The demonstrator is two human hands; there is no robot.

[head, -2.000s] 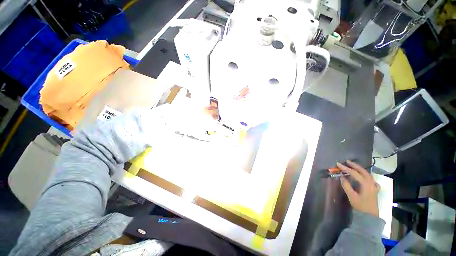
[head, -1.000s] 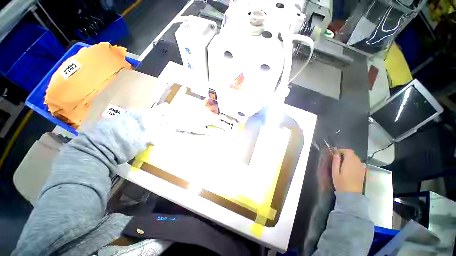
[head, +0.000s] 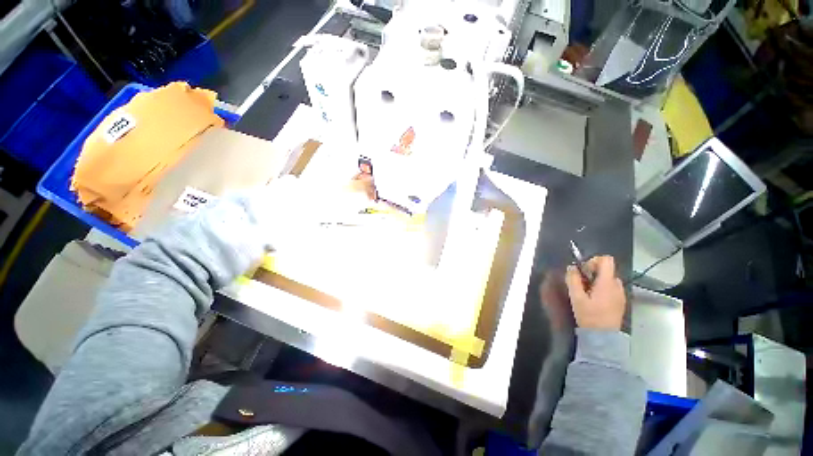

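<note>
My right hand (head: pixel 596 294) holds a small pointed tool (head: pixel 578 255), which looks like thread snips, above the dark table right of the template; its tip points up and away. My left hand (head: pixel 307 209) is washed out by the lamp over the pale fabric panel (head: pixel 383 285), near the machine head; its fingers and grip cannot be made out. The panel lies on the white template board (head: pixel 312 337) with yellow tape (head: pixel 462 346). The pattern sewing machine (head: pixel 419 116) stands over the panel's far side.
Orange panels (head: pixel 147 147) fill the left blue bin (head: pixel 61 169). A labelled grey-brown panel (head: pixel 209 174) lies left of the template. A tilted screen (head: pixel 700 194) stands at the right. Pale sheets (head: pixel 713 423) stand at the lower right by a blue bin (head: pixel 669 410). A pale stool (head: pixel 62 289) is at left.
My right hand has closed on the small tool, whose tip has swung from pointing left to pointing up and away. My left arm stays over the panel. The view has shifted slightly.
</note>
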